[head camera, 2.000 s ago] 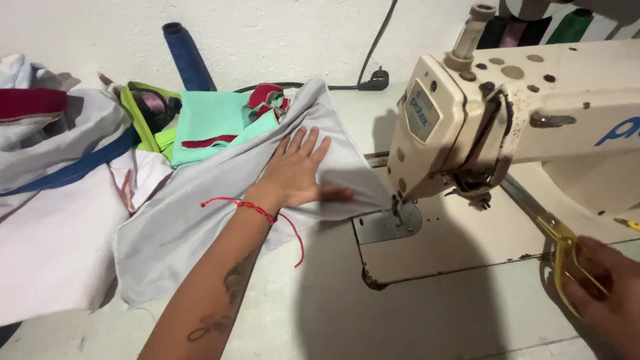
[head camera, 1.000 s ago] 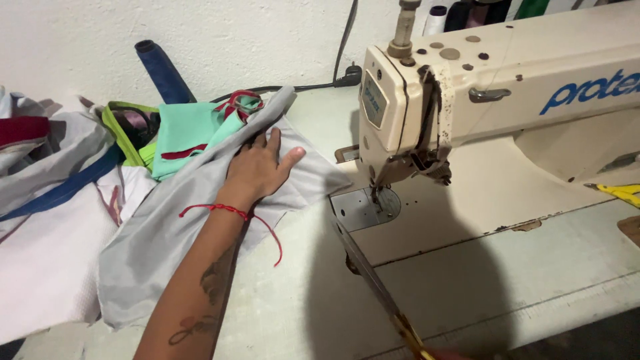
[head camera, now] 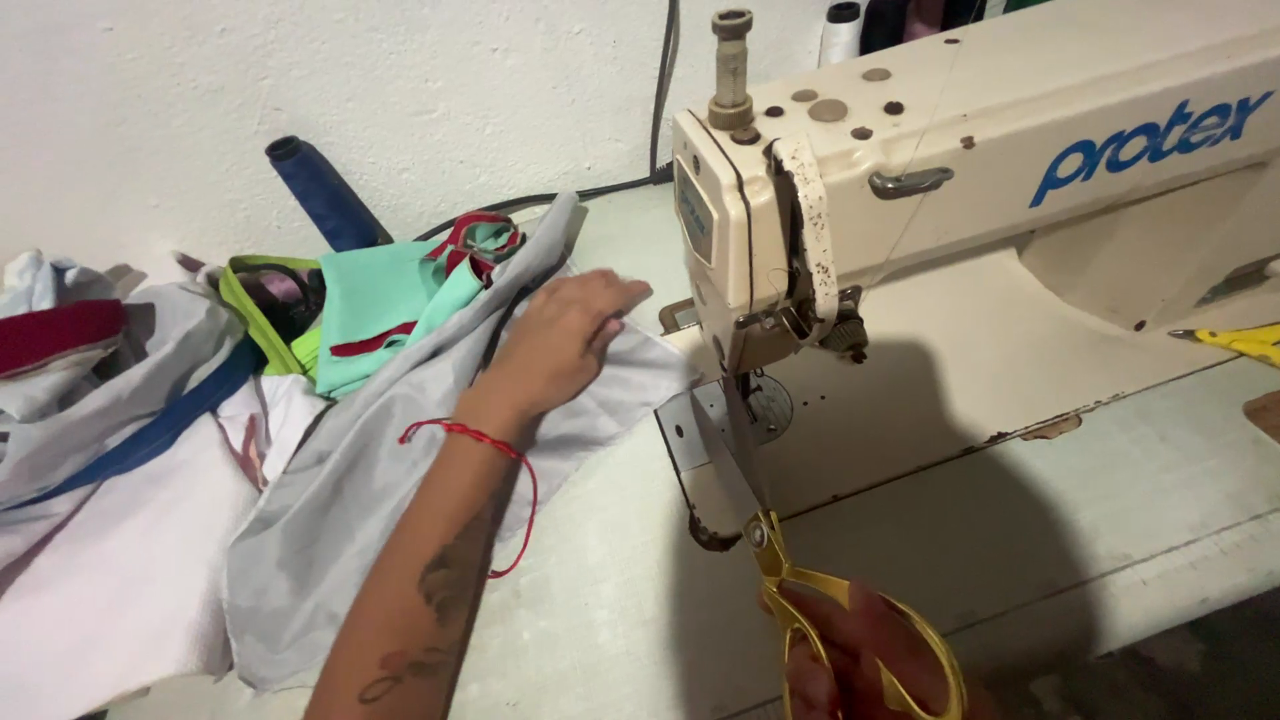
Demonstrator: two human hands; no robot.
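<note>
My left hand (head camera: 560,345) lies on a light grey fabric piece (head camera: 340,510), whose pointed corner reaches the needle area of a cream Protex sewing machine (head camera: 930,130). Nothing shows gripped in that hand; its fingers are near the machine's head. At the lower right my right hand (head camera: 850,650) holds gold-handled scissors (head camera: 768,545) by the loops. Their blades are spread apart at the left edge of the metal needle plate (head camera: 693,430), close to the fabric's corner. The needle and presser foot are partly hidden behind a blade.
Turquoise fabric with red trim (head camera: 375,300), lime-green strips (head camera: 255,315) and white and grey cloths (head camera: 120,600) lie at the left. A dark blue thread cone (head camera: 325,190) leans against the wall by a black cable (head camera: 600,188). A yellow pointed tool (head camera: 1240,340) lies at the right.
The right hand has brought the scissors from the right side of the machine bed to the needle plate's left edge, and their blades have opened. The left hand remains on the grey fabric.
</note>
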